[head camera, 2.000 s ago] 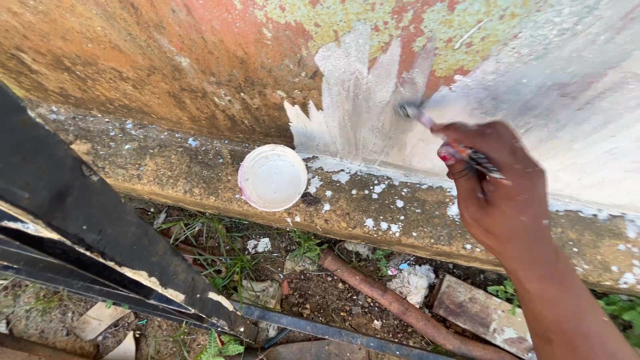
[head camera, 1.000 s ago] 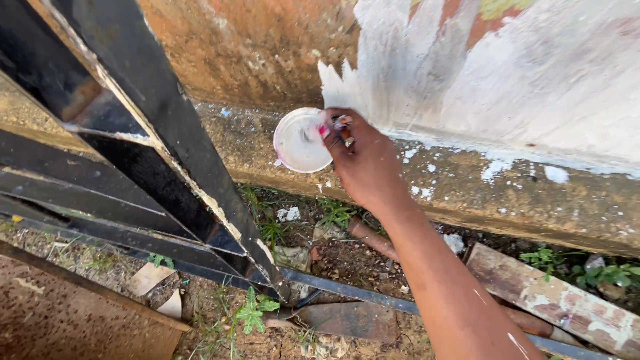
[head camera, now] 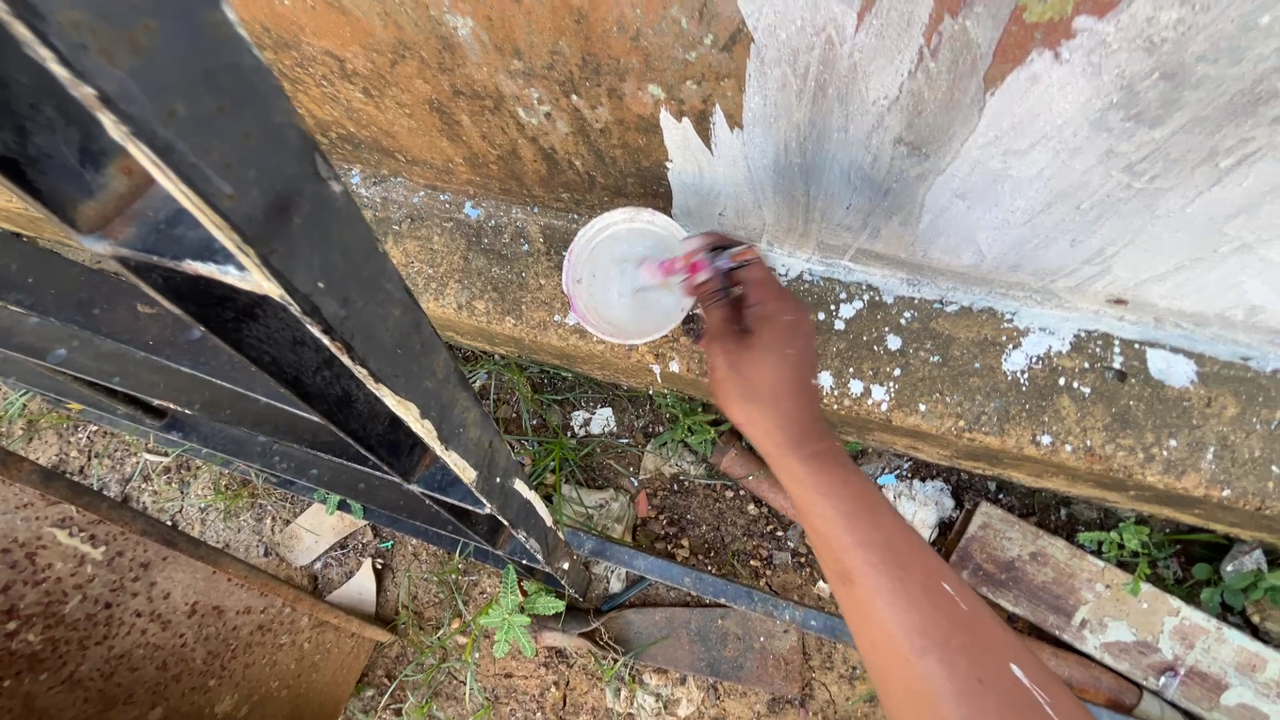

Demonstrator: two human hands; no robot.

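My right hand (head camera: pixel 745 295) is closed around the handle of a paintbrush (head camera: pixel 690 266), blurred by motion. The brush's far end reaches into a round white tub (head camera: pixel 570 290) of whitish paint, and its bristles are hard to make out. The tub stands on a concrete ledge (head camera: pixel 960 400) at the foot of a wall. Fresh white paint (head camera: pixel 840 130) with a jagged left edge covers the wall on the right, beside bare orange-brown wall (head camera: pixel 500 100). My left hand is out of view.
A black metal frame (head camera: pixel 330 230) slants down the left side. Below the ledge lie a paint-spattered board (head camera: pixel 1110 610), a black metal bar (head camera: pixel 720 585), weeds (head camera: pixel 512 612) and a rusty sheet (head camera: pixel 150 610) at the lower left.
Two seconds ago my right hand held the brush against the painted wall; since then it has moved to the tub. The view has shifted, showing more of the black frame.
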